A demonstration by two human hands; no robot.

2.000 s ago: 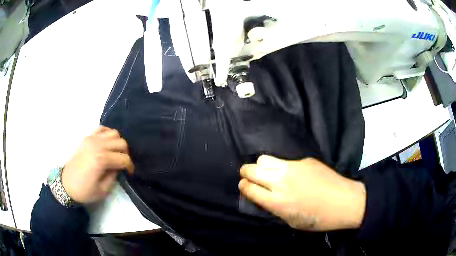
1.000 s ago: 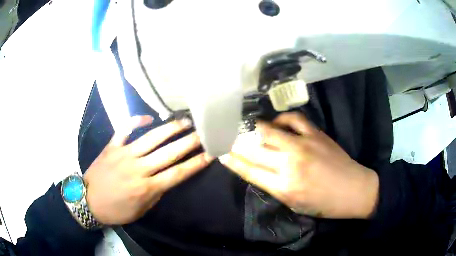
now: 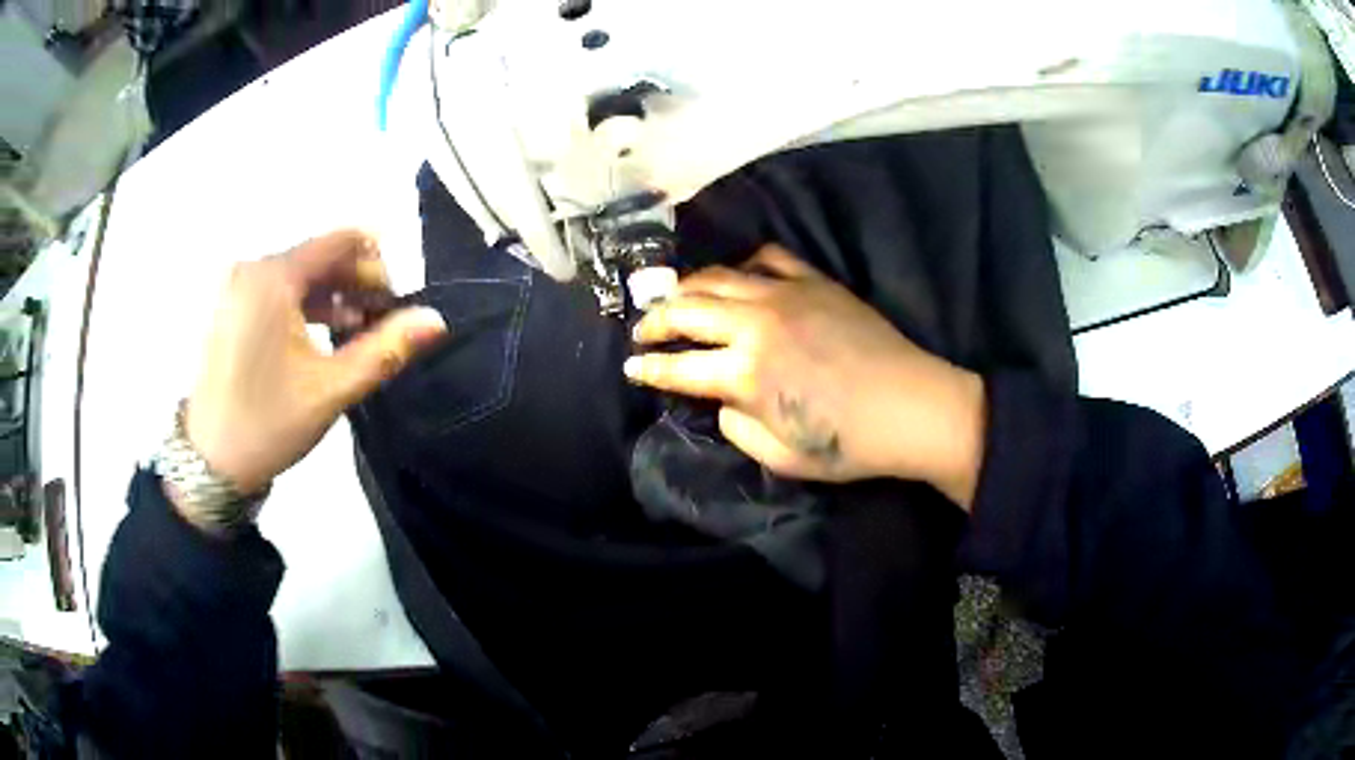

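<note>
The dark garment [image 3: 491,490] lies over the machine table and hangs over its front edge. A pale stitched pocket outline [image 3: 513,349] shows left of the needle area. The white sewing machine head [image 3: 513,134] stands over the cloth, with its presser foot [image 3: 606,293] down at the cloth. My right hand [image 3: 788,371] lies on the garment just right of the foot, fingertips pressing the cloth; a greyer fold shows below it. My left hand [image 3: 312,349] is blurred at the garment's left edge, thumb and fingers apart; whether it touches cloth is unclear.
The white machine table [image 3: 193,297] curves around the left. The machine arm with blue JUKI lettering [image 3: 1248,85] reaches to the upper right. A blue tube [image 3: 398,60] is left of the head. Another machine or fixture [image 3: 23,431] shows at the far left edge.
My left hand has left the needle area and moved left, its fingers spreading. My right hand stays beside the foot. The view has pulled back from the machine head, uncovering the pocket outline.
</note>
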